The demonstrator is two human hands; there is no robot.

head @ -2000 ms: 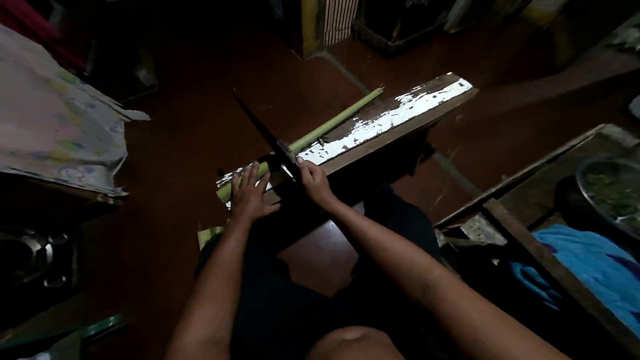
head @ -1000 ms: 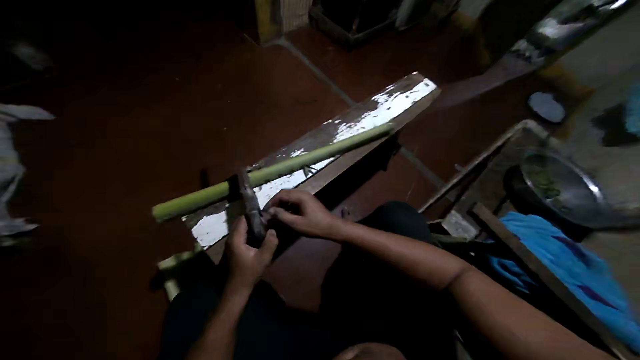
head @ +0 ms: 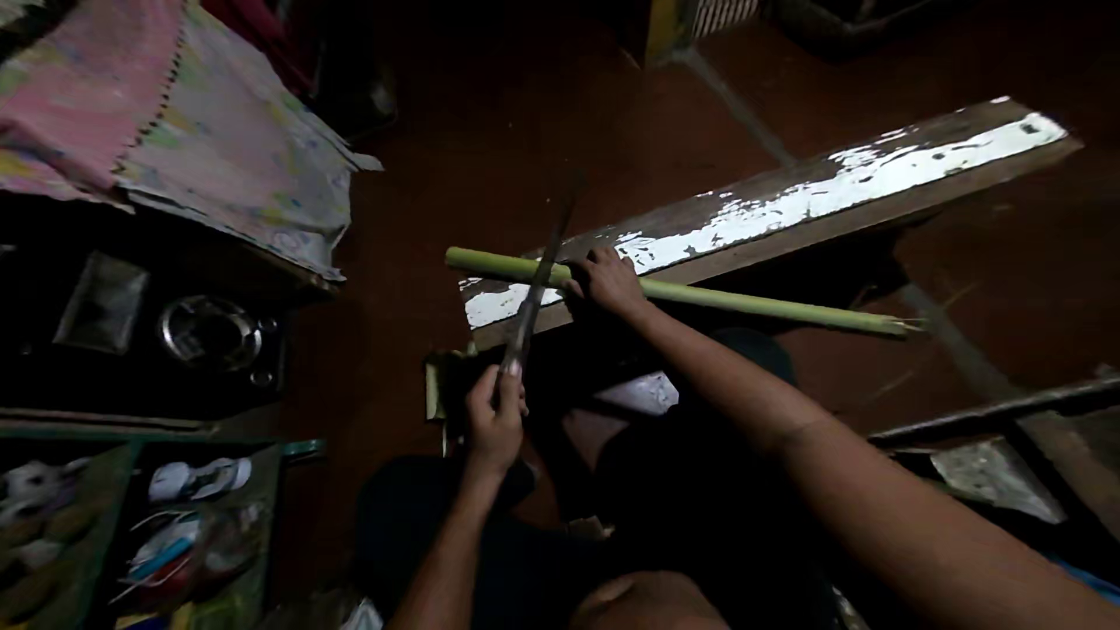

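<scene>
My left hand (head: 497, 418) is closed round the handle of a long, dark-bladed knife (head: 541, 284). The blade points away from me and lies across a green stalk (head: 752, 304) near its left end. On the stalk, just right of the blade, is my right hand (head: 610, 282), holding it against the wooden bench (head: 770, 214). The stalk runs slantwise over the bench's near end, and its frayed right end sticks out past the near edge. Bright light glares off the bench top. The tip of the blade is blurred against the dark floor.
A table with a flowered cloth (head: 254, 166) stands at the upper left, above a gas stove (head: 210, 335). Below is a green-framed shelf (head: 127, 516) with jars and bags. Cut green pieces (head: 435, 389) lie by the bench's left end. A wooden-edged container (head: 989, 407) is at the right.
The stalk has turned so that its right end now points nearer to me. The knife is now in my left hand; my right hand has moved onto the stalk. The view has shifted left.
</scene>
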